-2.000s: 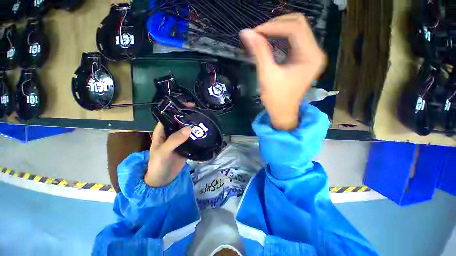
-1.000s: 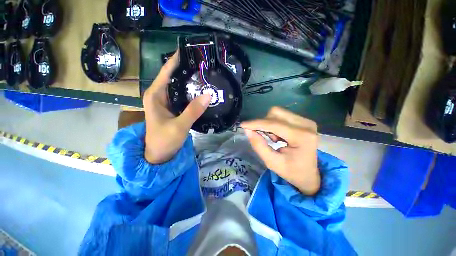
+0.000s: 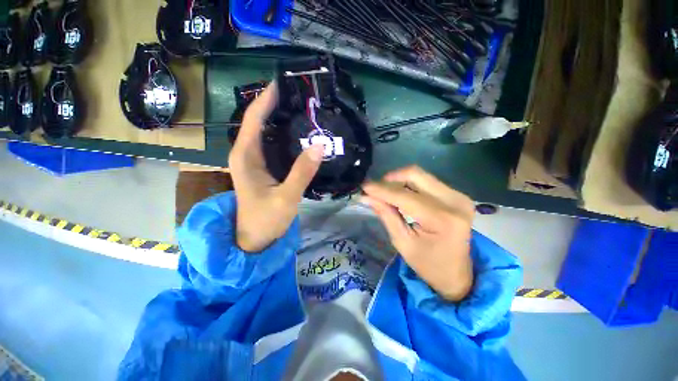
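Note:
A round black housing [image 3: 338,160] is held over the front edge of the bench, its open side up and its short neck pointing away from me. Red and white wires run from the neck to a white centre part [image 3: 322,144]. My left hand [image 3: 269,178] grips the housing, with the thumb on the centre part. My right hand [image 3: 424,216] is at the housing's near right rim, with thumb and forefinger pinched together; what is between the fingertips is too small to tell. Another housing lies partly hidden behind the held one.
A whitish squeeze bottle [image 3: 491,129] lies on the green mat [image 3: 416,152] beside a thin black cable. Behind are the cable heap [image 3: 386,26] and blue tray [image 3: 260,16]. Housings stand on cardboard [image 3: 104,82] at left and at right. Blue bins [image 3: 606,271] are below.
Since two seconds ago my right hand has come down from the cable heap to the housing's rim. My left hand has raised and turned the housing. In the last second both moved slightly.

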